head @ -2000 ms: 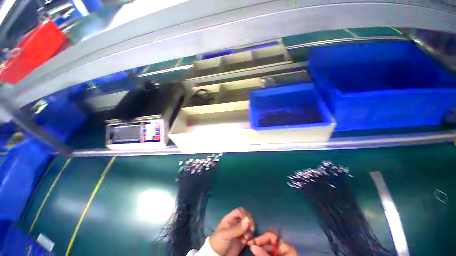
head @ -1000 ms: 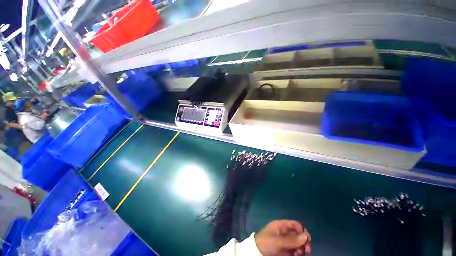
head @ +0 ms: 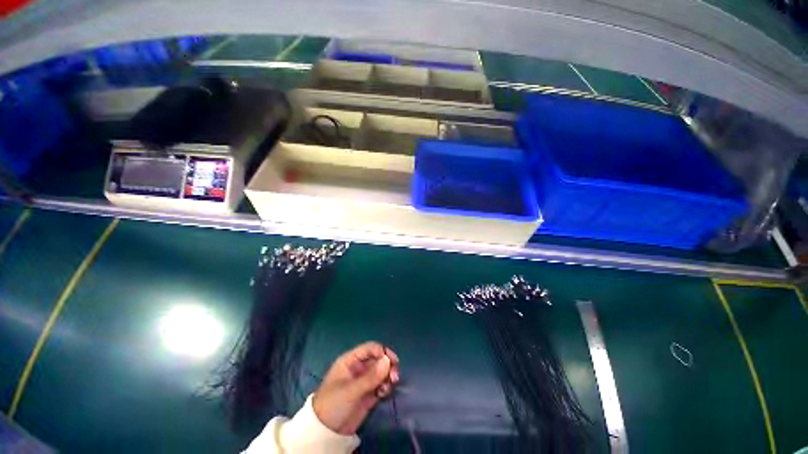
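My left hand (head: 357,386), bare with a white sleeve, is at the lower middle, its fingertips pinched on a thin black wire lead (head: 395,412) that hangs down to the right. My right hand is not in the picture. The left wire bundle (head: 266,341) lies left of my hand, its bright tips toward the tray. The right wire bundle (head: 529,372) is narrower and lies right of my hand, with silvery tips at its top.
A steel ruler (head: 603,377) and a small white loop (head: 681,354) lie at right. Behind are the digital scale (head: 171,180) with a black pile, the cream tray (head: 345,206), a small blue bin (head: 477,179), a large blue tote (head: 633,168) and clear plastic (head: 762,191).
The view swung left, then back right. My right hand, seen at first beside the left with something red, has left the picture. My left hand is higher, and the lead now shows below it.
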